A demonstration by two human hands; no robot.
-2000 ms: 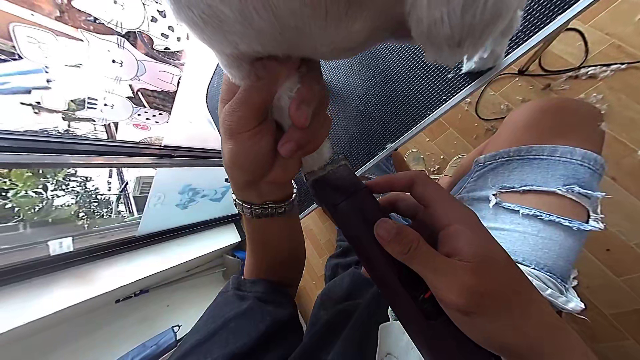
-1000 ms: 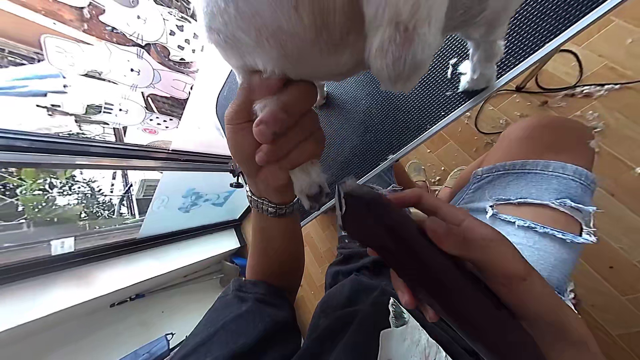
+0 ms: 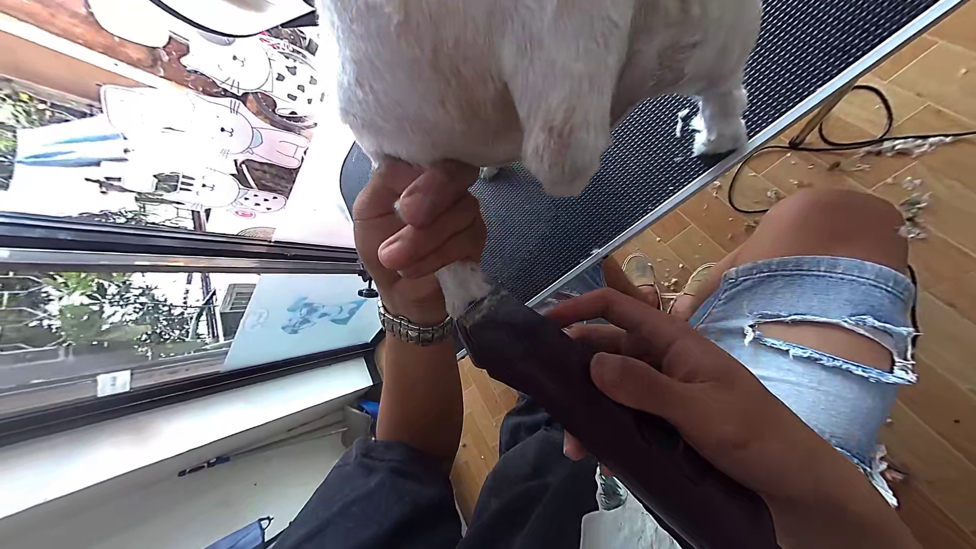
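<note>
A white-coated animal, apparently a dog [image 3: 473,84], stands over a black textured grooming table [image 3: 595,206] at the top of the view. My left hand [image 3: 427,229], with a metal-banded watch [image 3: 415,328] at its wrist, is closed around one of its legs. The furry lower end of that leg [image 3: 463,286] sticks out below my fingers. In my right hand [image 3: 671,366] lies a dark electric hair clipper [image 3: 564,374], its blade end against the fur of this lower leg. The paw's tip is hidden behind the clipper head.
The table's metal edge [image 3: 686,183] runs diagonally. Beyond it are a black cable [image 3: 808,145], hair tufts [image 3: 915,202] on the tiled floor and another person's knee in ripped jeans [image 3: 808,305]. A window frame [image 3: 175,244] and white ledge [image 3: 191,427] are at left.
The clipper head was just right of the paw one second ago and now touches the lower leg. My left hand still holds the leg.
</note>
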